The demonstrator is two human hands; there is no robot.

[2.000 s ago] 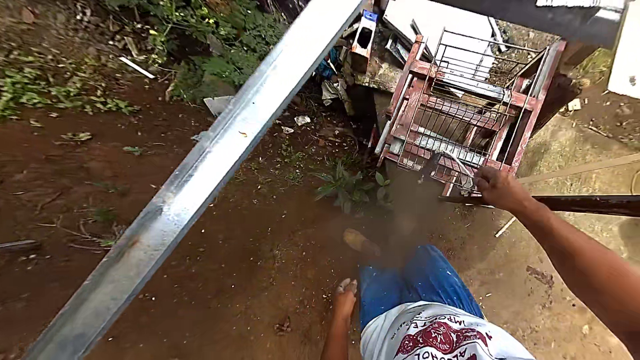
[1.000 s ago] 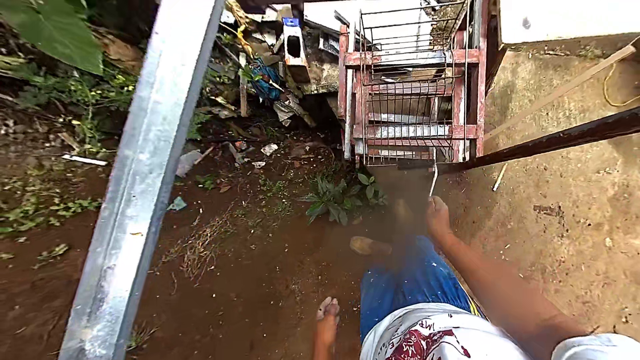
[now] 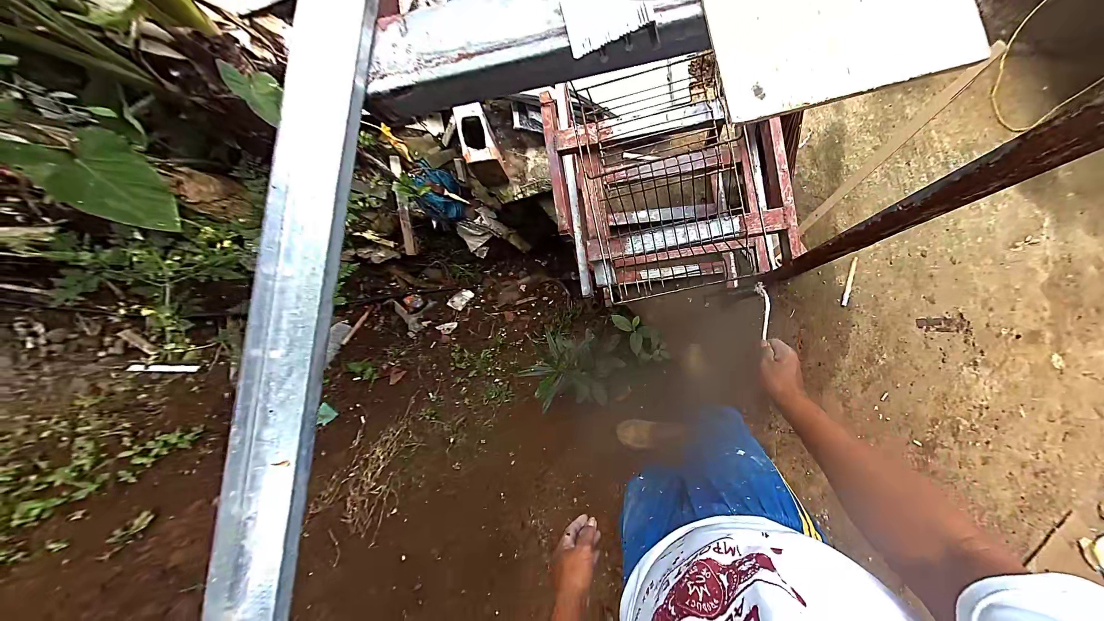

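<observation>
My right hand (image 3: 780,369) is closed around the lower end of a white cord (image 3: 765,309). The cord's upper end meets the end of a dark metal bar (image 3: 931,191), which slants up to the right. My left hand (image 3: 578,542) hangs low beside my blue shorts, its fingers loosely curled, and I see nothing in it. A galvanized metal beam (image 3: 289,310) runs upright to the left of both hands, apart from them. Beyond the cord stands a red-painted frame (image 3: 782,185) with a wire rack (image 3: 673,181).
Another metal beam (image 3: 517,43) crosses overhead, beside a white panel (image 3: 845,52). Plants (image 3: 103,177), a hollow block (image 3: 480,147) and debris lie at the upper left. Brown soil (image 3: 448,517) meets concrete ground (image 3: 966,379); a yellow cord (image 3: 1000,103) is at the upper right.
The view has shifted, with the crossing beam and white panel now across the top. My right arm has come down from the bar's end, with the white cord stretched below it.
</observation>
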